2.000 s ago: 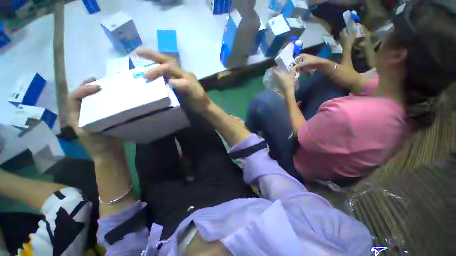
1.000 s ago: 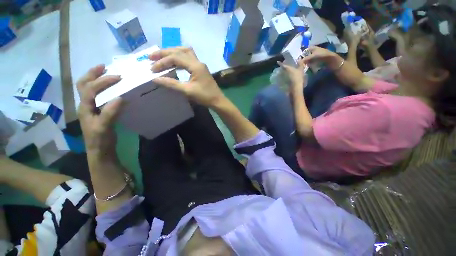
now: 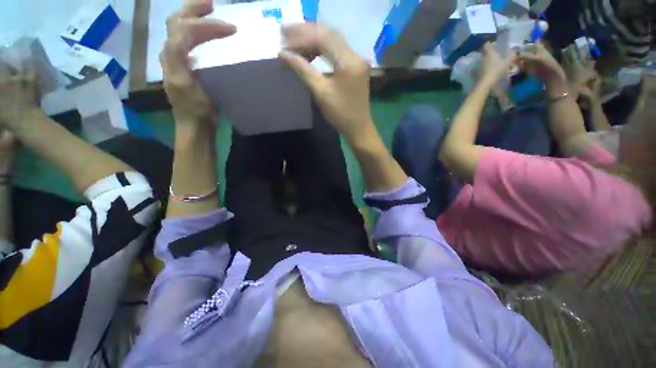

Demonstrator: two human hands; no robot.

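A white retail carton [image 3: 257, 93] with a small blue print is held above my lap, near the table's front edge. Its bright top face and a shaded grey-white side show. My left hand [image 3: 188, 61] grips its left end, fingers on the top face. My right hand [image 3: 334, 79] grips its right end, fingers at the top right edge and thumb on the side. The carton looks closed on the faces I see. Its far side is hidden.
The white table [image 3: 345, 32] holds blue-and-white cartons at left [image 3: 92, 27] and right [image 3: 469, 32]. A person in pink [image 3: 539, 208] sits at right, hands by a small white-and-blue item. Another person's patterned sleeve [image 3: 108, 230] is at left. Brown ridged stacks lie at lower right.
The view has shifted, so the table sits higher in the picture. The carton has been tilted, showing more of its shaded side. Both hands still hold it, and the right fingers have shifted.
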